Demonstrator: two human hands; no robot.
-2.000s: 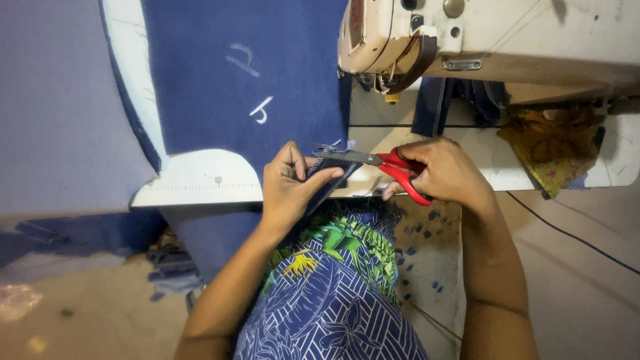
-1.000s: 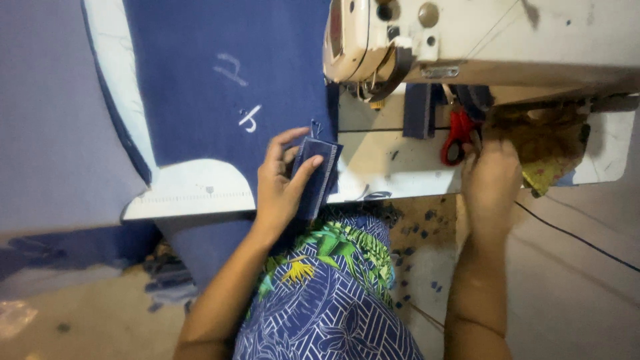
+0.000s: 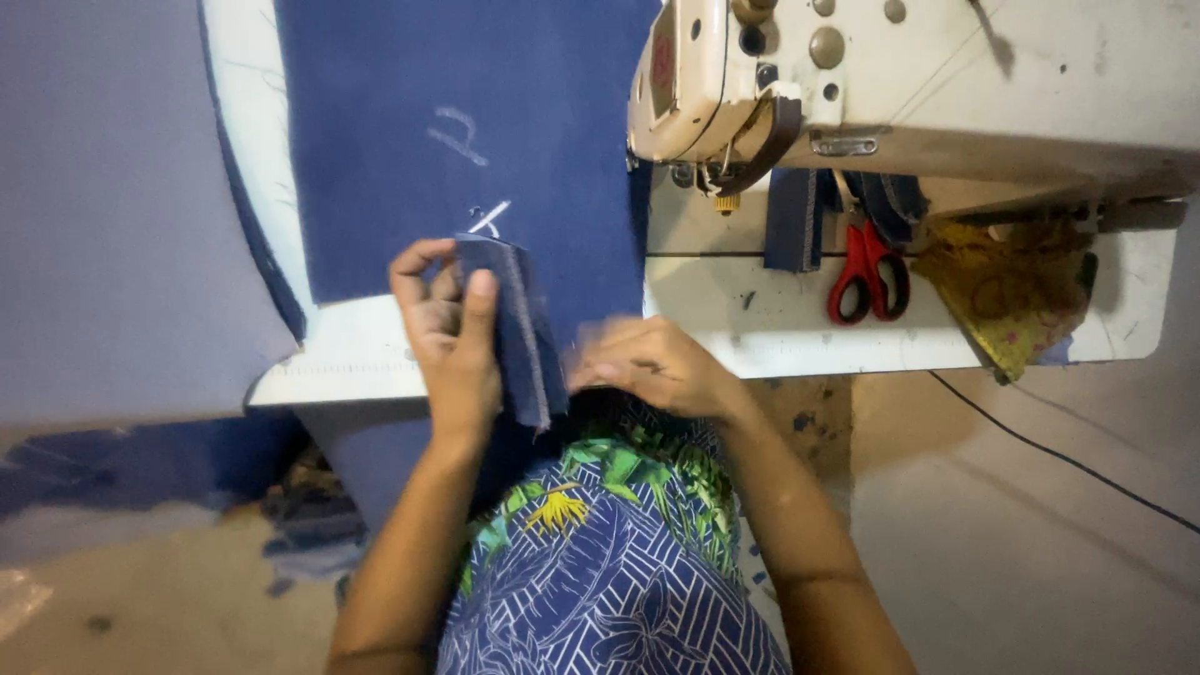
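My left hand (image 3: 455, 337) holds a narrow dark blue fabric piece (image 3: 516, 328) with a stitched edge, the thumb lying on its face. My right hand (image 3: 652, 366) is blurred, just right of the piece's lower end; whether its fingers grip anything is not clear. Large dark blue cloth (image 3: 394, 169) with chalk marks lies behind the left hand. Red-handled scissors (image 3: 870, 281) rest on the sewing table (image 3: 722, 328), their blades partly hidden among small blue fabric pieces (image 3: 794, 220) beneath the sewing machine (image 3: 900, 103).
A crumpled yellow patterned cloth (image 3: 1012, 281) lies at the table's right end. A black cable (image 3: 1059, 450) runs below the table edge. Grey cloth (image 3: 122, 206) spreads at the left, and fabric scraps (image 3: 314, 525) lie low on the left.
The scissors, in my right hand two seconds ago, now lie under the machine, let go. My right hand has come back left, close to the fabric piece in my left hand.
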